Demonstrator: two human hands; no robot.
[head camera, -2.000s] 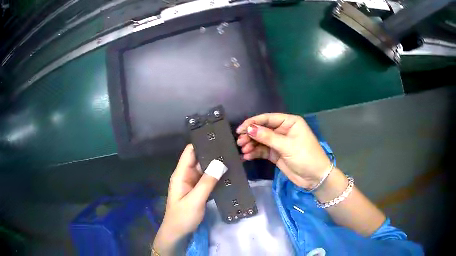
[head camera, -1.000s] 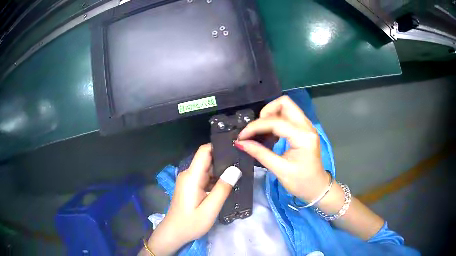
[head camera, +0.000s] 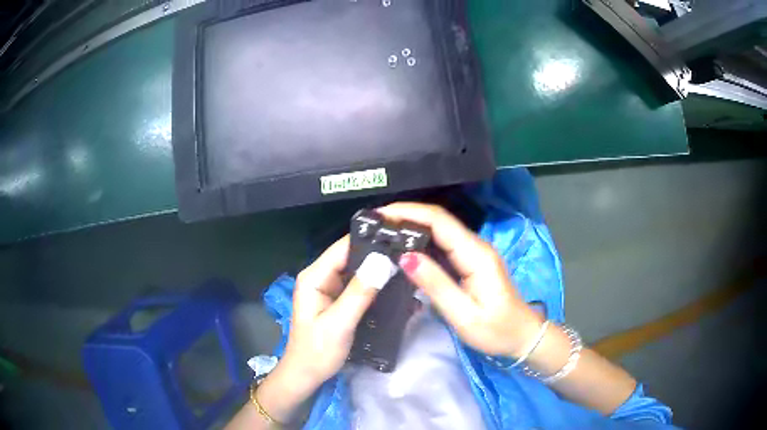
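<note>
A dark carrier plate (head camera: 380, 323) is held upright over my lap, with two round posts at its far end. My left hand (head camera: 324, 302) grips it from the left, its white-wrapped thumb on the face near the posts. My right hand (head camera: 462, 281) grips the same end from the right, its red-nailed thumb beside the left thumb. The thumbs hide part of the upper face. The black parts tray (head camera: 277, 200) lies on the bench beyond, with a greenish-white label on its front edge. Several small silver nuts or washers (head camera: 406, 53) lie in the tray's far right part.
The glossy green bench top (head camera: 589, 117) extends on both sides of the tray. A metal rail (head camera: 92, 46) runs behind at the left, and metal frames (head camera: 643, 50) stand at the back right. A blue plastic stool (head camera: 139, 361) is on the floor at lower left.
My right hand has gone from pinching at the plate's face to gripping its post end. My left thumb has moved up towards the posts. The view has shifted slightly.
</note>
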